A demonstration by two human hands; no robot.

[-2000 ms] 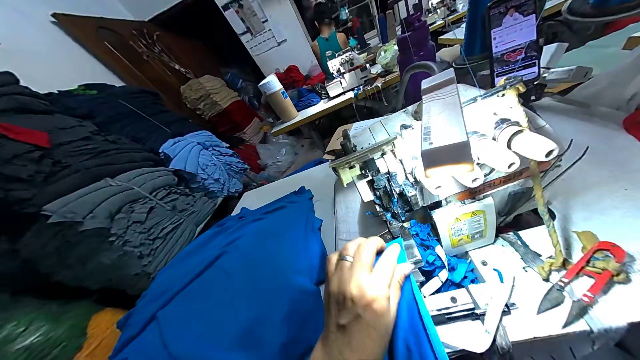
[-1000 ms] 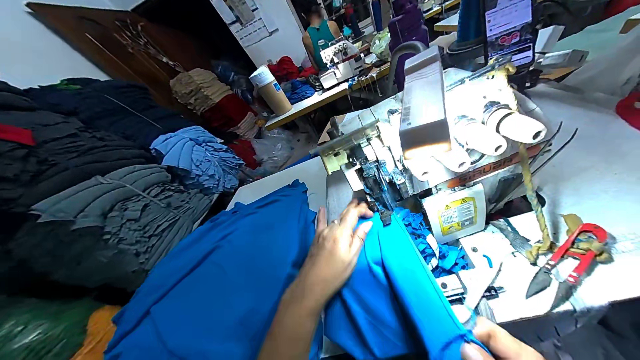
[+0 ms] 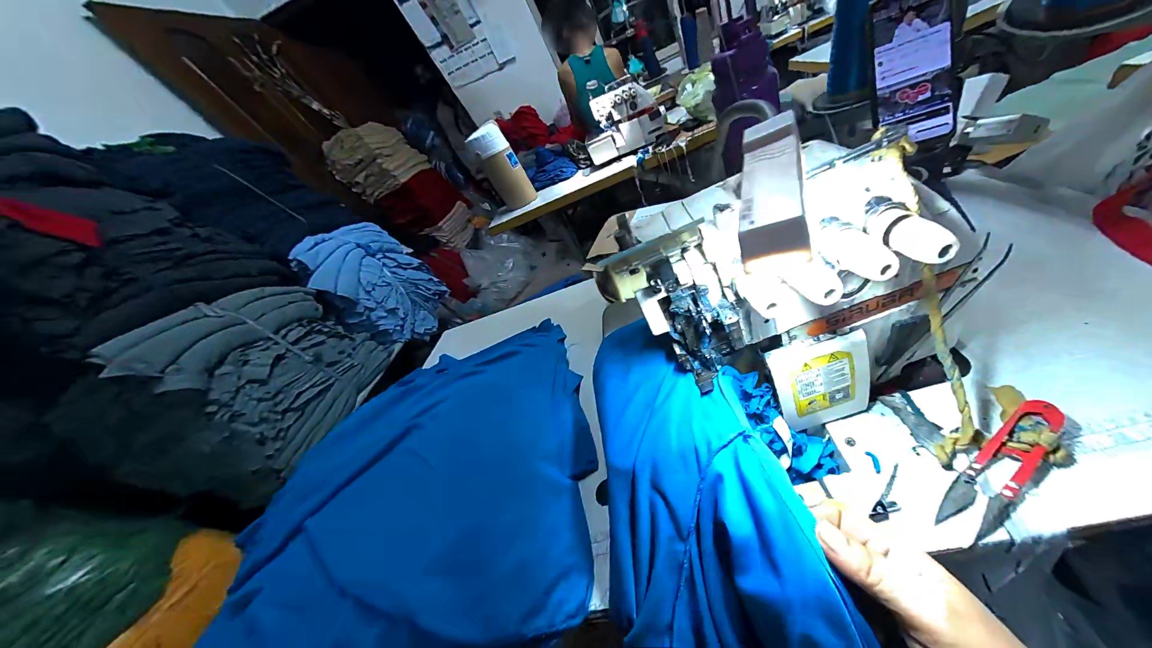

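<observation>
Bright blue fabric with a seam down it lies under the presser foot area of a Siruba overlock sewing machine and hangs over the table's front edge. My right hand pinches the fabric's right edge between thumb and fingers, below the machine. My left hand is out of view. To the left, a second piece of blue fabric is spread on the white table. Blue fabric scraps are bunched beside the machine's base. Red-handled thread snips lie right of my right hand.
Stacks of dark grey garment pieces and a light blue bundle rise at the left. A phone stands behind the machine. Farther back are a tall cup, another sewing machine and a person on the far side.
The left hand, on the fabric near the needle one second ago, has gone from view. The right hand still holds the fabric's edge. The bright blue fabric now lies bunched farther left under the machine.
</observation>
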